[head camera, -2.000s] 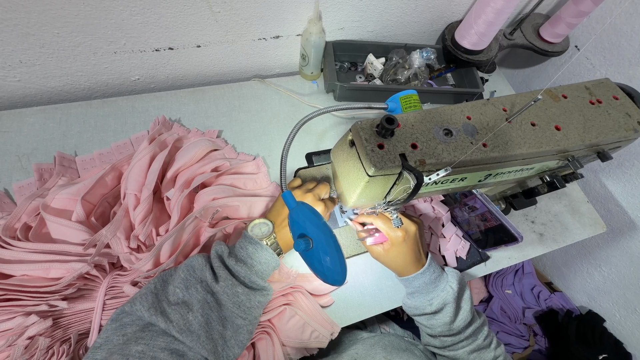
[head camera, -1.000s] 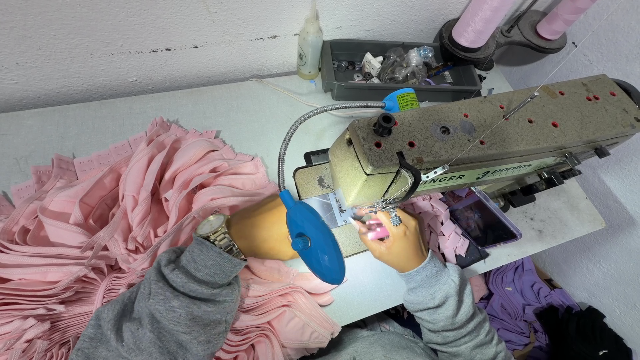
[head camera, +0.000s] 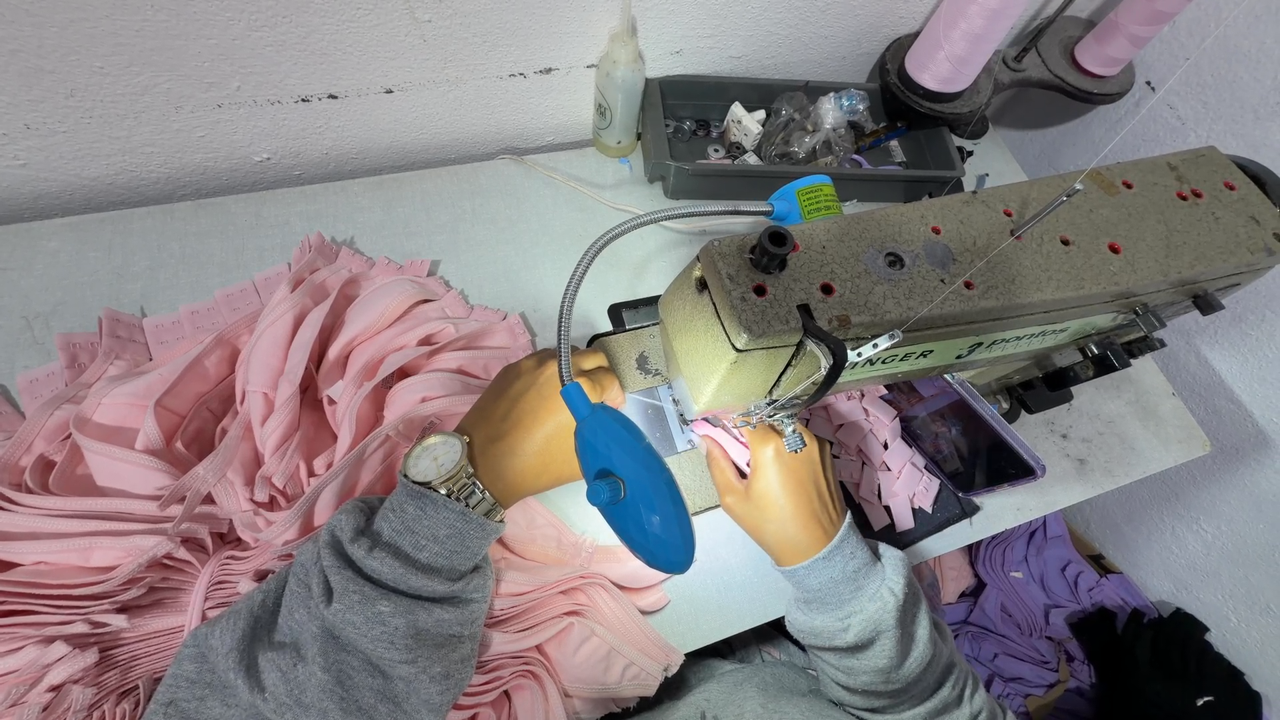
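Note:
A Singer industrial sewing machine (head camera: 960, 260) reaches in from the right, its needle area lit by a blue gooseneck lamp (head camera: 635, 490). My right hand (head camera: 785, 490) pinches a small pink fabric piece (head camera: 725, 443) at the front of the presser area. Left of the needle, my left hand (head camera: 535, 425), with a watch on its wrist, lies by the machine bed; its fingers are partly behind the lamp, so what they hold is hidden. A large pile of pink garments (head camera: 300, 400) spreads under and beside my left forearm. Small pink fabric tabs (head camera: 880, 450) lie right of my right hand.
A grey parts tray (head camera: 800, 185) and a plastic bottle (head camera: 619, 90) stand at the back, near pink thread cones (head camera: 965, 45). A phone (head camera: 965, 435) lies under the machine arm. Purple fabric (head camera: 1040, 600) and black fabric (head camera: 1165, 665) are at the lower right.
My left hand moved left from the needle area, then came back toward the machine bed. My right hand stays close to the needle with the pink piece.

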